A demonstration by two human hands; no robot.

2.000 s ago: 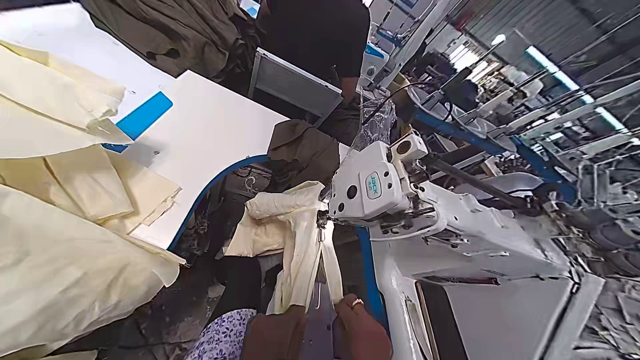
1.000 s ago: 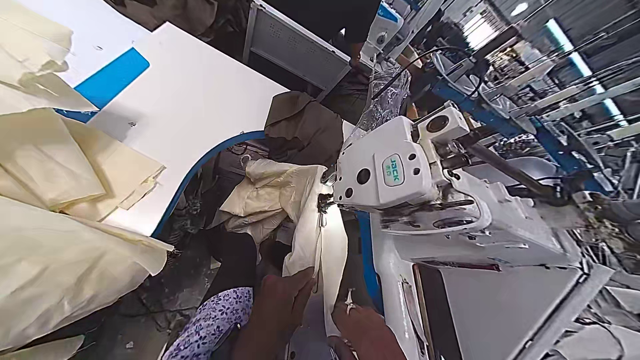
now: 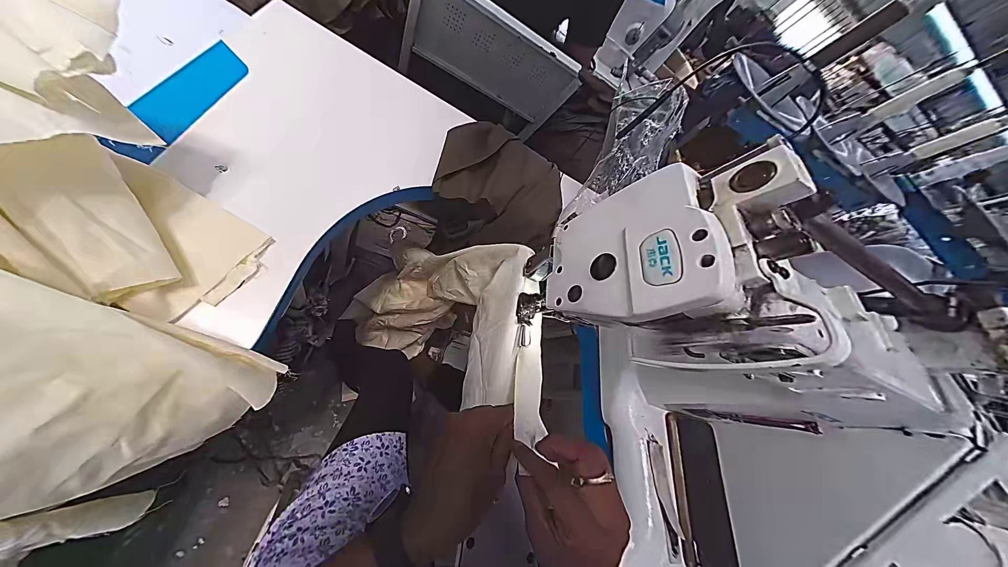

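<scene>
A cream fabric piece [image 3: 494,339] runs under the presser foot [image 3: 528,307] of a white Jack sewing machine [image 3: 642,260], and its far part bunches beyond the foot. My left hand [image 3: 465,465] grips the near end of the fabric along its left edge. Close beside it, my right hand [image 3: 571,488], with a ring on one finger, pinches the same end between thumb and fingers. Both hands are nearer to me than the needle area, and the fingertips almost meet. The needle itself is too small to make out.
Large cream fabric pieces [image 3: 118,378] lie at the left on a white table [image 3: 331,102] with a blue edge. Dark brown cloth [image 3: 500,177] rests by the table's curved edge. Behind stand a grey metal panel [image 3: 492,55] and another machine; a person is partly visible there.
My hands have come closer together at the near end of the cream fabric; one second ago they were farther apart. The view has shifted somewhat.
</scene>
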